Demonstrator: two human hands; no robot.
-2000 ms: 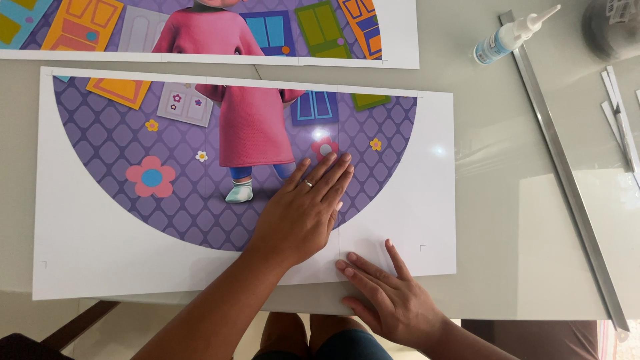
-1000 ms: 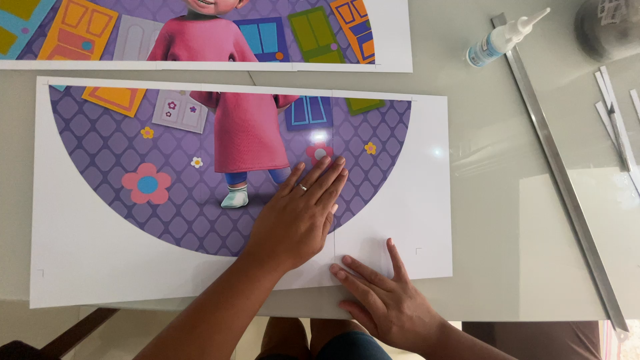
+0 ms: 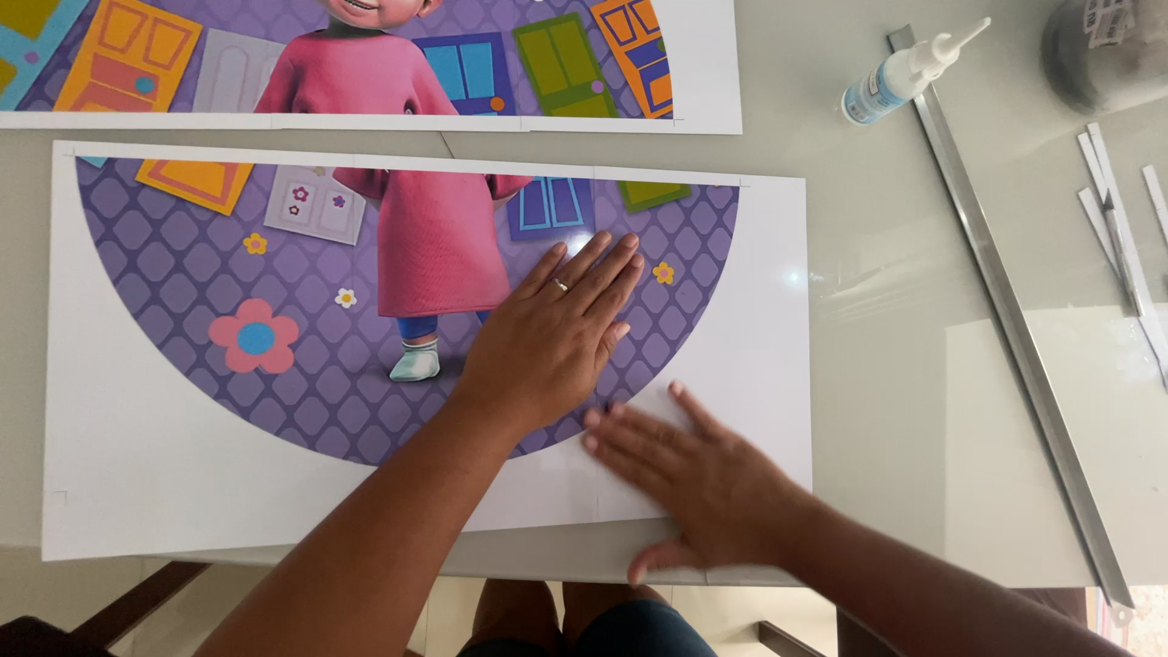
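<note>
A white sheet printed with the lower half of a round cartoon picture (image 3: 255,438) lies on the glossy table, a faint vertical seam on its right part. My left hand (image 3: 557,338), with a ring, rests flat on the purple print, fingers together. Beside and below it, my right hand (image 3: 703,474) is slightly blurred over the print's lower right edge, fingers spread and holding nothing. A second printed sheet (image 3: 712,64) with the figure's upper half lies above, a narrow gap between the two.
A glue bottle (image 3: 885,87) with a pointed nozzle lies near the top of a long metal ruler (image 3: 1013,319). Farther right are white paper strips (image 3: 1100,173), a slim metal craft knife (image 3: 1118,246) and a dark rounded container (image 3: 1104,55). The table's near edge runs below the sheet.
My right hand has moved up from the sheet's lower white margin to the edge of the purple print. My left hand has stayed flat at about the same place.
</note>
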